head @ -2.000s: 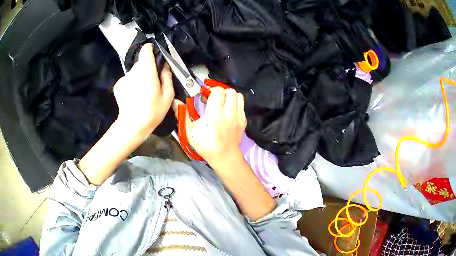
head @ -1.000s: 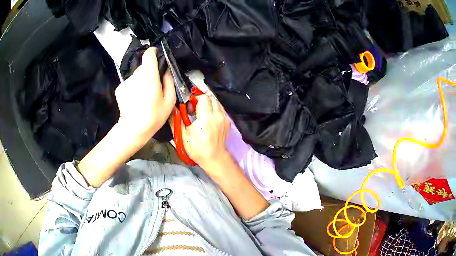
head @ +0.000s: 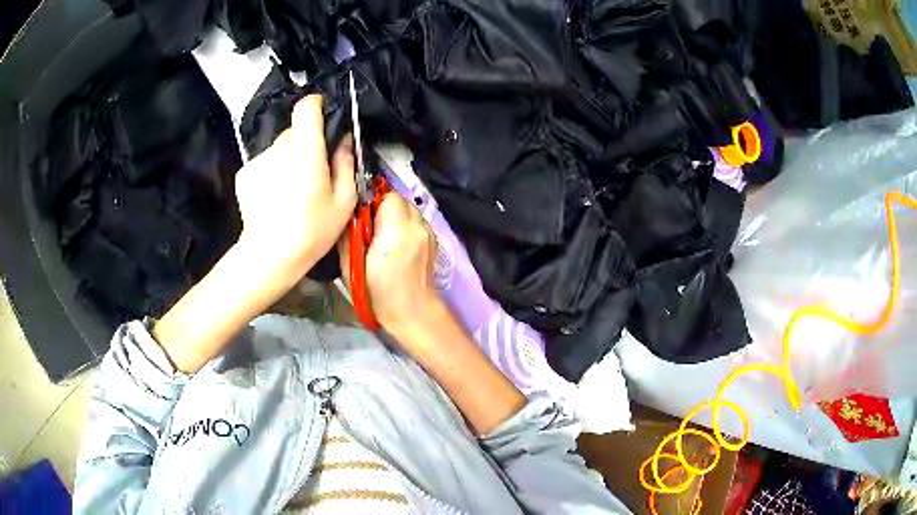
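Note:
My left hand (head: 294, 191) grips a black fabric piece (head: 269, 113) at its edge, at the left side of the black heap (head: 563, 141). My right hand (head: 397, 264) holds scissors with red-orange handles (head: 360, 264). The silver blades (head: 357, 141) point up, look nearly closed and lie just right of my left fingers, with the tip at the black cloth. Whether the blades touch a thread cannot be told. My left fingertips are partly hidden in the cloth.
A grey-walled bin (head: 42, 292) with black pieces is at the left. Lilac patterned cloth (head: 468, 292) shows below the heap. An orange ring (head: 744, 144) lies at the right, near a clear plastic bag (head: 804, 231) and an orange coiled cord (head: 744, 372). A carton (head: 628, 458) is below.
The scissor blades have closed and turned more upright. My right hand has moved slightly left and down. My left hand keeps its hold, almost still. More lilac cloth shows beside the heap.

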